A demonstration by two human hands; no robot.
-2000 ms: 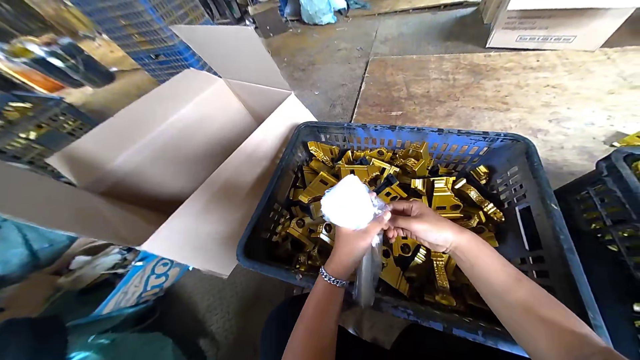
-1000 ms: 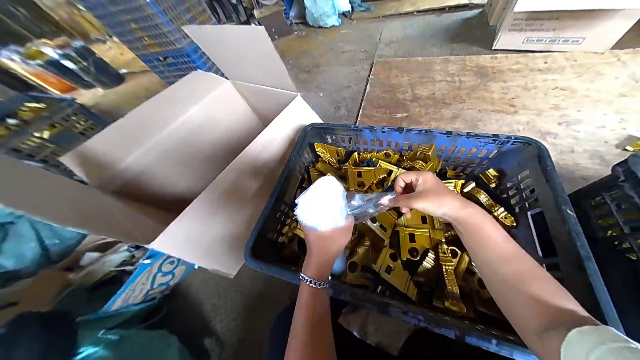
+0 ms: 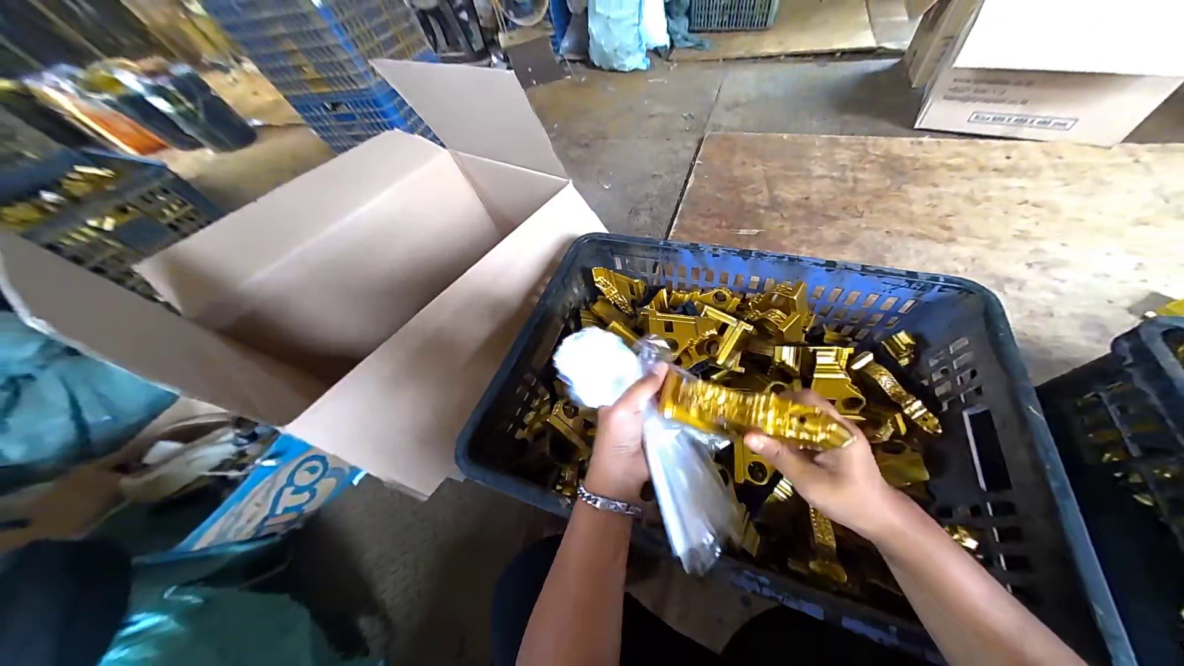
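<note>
My left hand (image 3: 625, 435), with a chain bracelet at the wrist, grips clear plastic bags (image 3: 680, 490) and a round white wad (image 3: 597, 365) of unclear material. In my right hand (image 3: 837, 462) is a shiny gold-coloured ornate bracket (image 3: 749, 407), held level. Its left end touches the plastic by my left fingers; whether it lies inside a bag I cannot tell. Both hands are above a dark plastic crate (image 3: 1004, 370) holding many gold-coloured pieces (image 3: 684, 326), some with round holes.
An open cardboard box (image 3: 444, 361) stands against the crate's left side. Another dark crate (image 3: 1124, 407) is at the right. Behind lies a wooden board (image 3: 906, 194), with a carton (image 3: 1036, 102) beyond. Teal plastic sacks (image 3: 69, 398) are at the left, blue crates (image 3: 324, 65) at the back left.
My right hand, earlier at the plastic bag without a visible bracket, now holds the gold-coloured bracket. The bags now hang down from my left hand, which still has the white wad.
</note>
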